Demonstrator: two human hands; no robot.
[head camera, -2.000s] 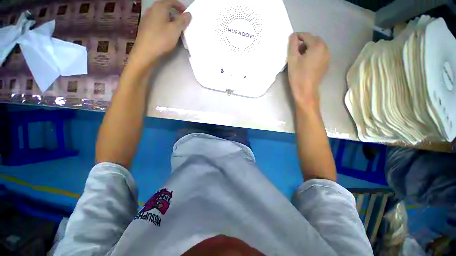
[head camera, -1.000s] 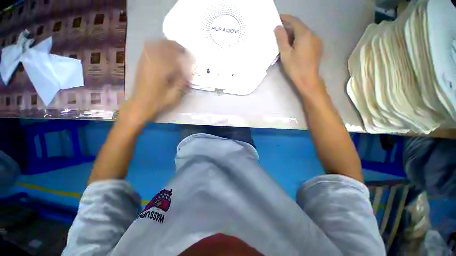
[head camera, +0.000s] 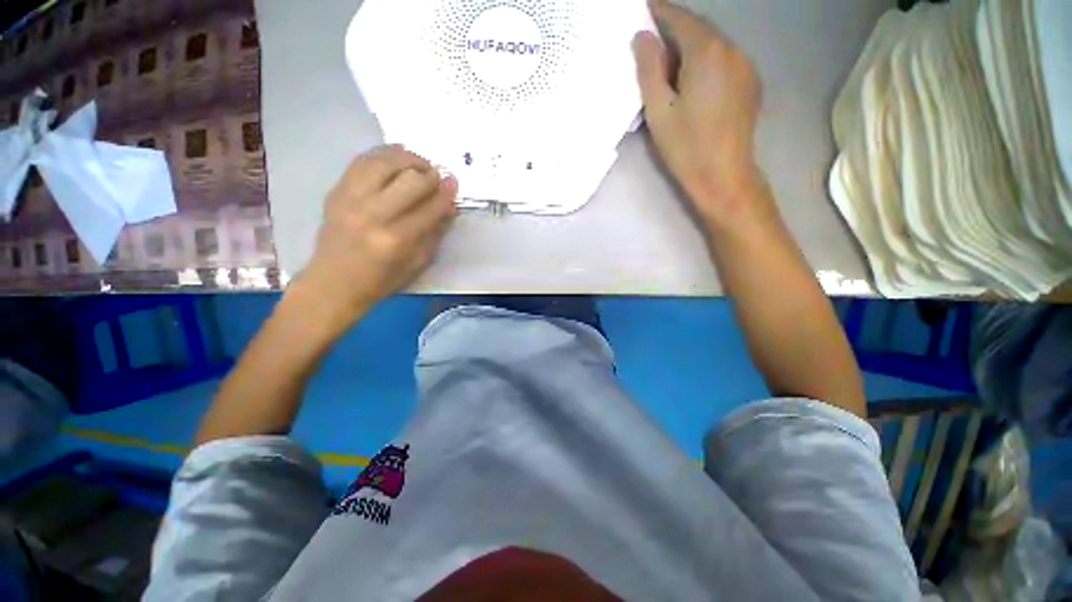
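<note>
A white, roughly hexagonal housing (head camera: 517, 124) lies on the bench, printed face up, with a ring of grey dots around lettering. Its far edge is cut off by the top of the picture. A small grey bit shows at the middle of its near edge. My left hand (head camera: 388, 223) grips the near left corner, fingers curled at the rim. My right hand (head camera: 705, 106) holds the right edge, thumb on the rim; its far fingers are partly hidden or cut off.
A leaning stack of cream-white covers (head camera: 940, 153) stands at the right of the off-white bench (head camera: 799, 223). At the left, a crumpled white cloth (head camera: 106, 176) lies on a brown patterned sheet (head camera: 212, 176). Blue stools stand on the blue floor below the bench edge.
My left hand has moved from the housing's left edge down to its near left corner. My right hand has shifted slightly up along the right edge. The housing sits further left in the picture.
</note>
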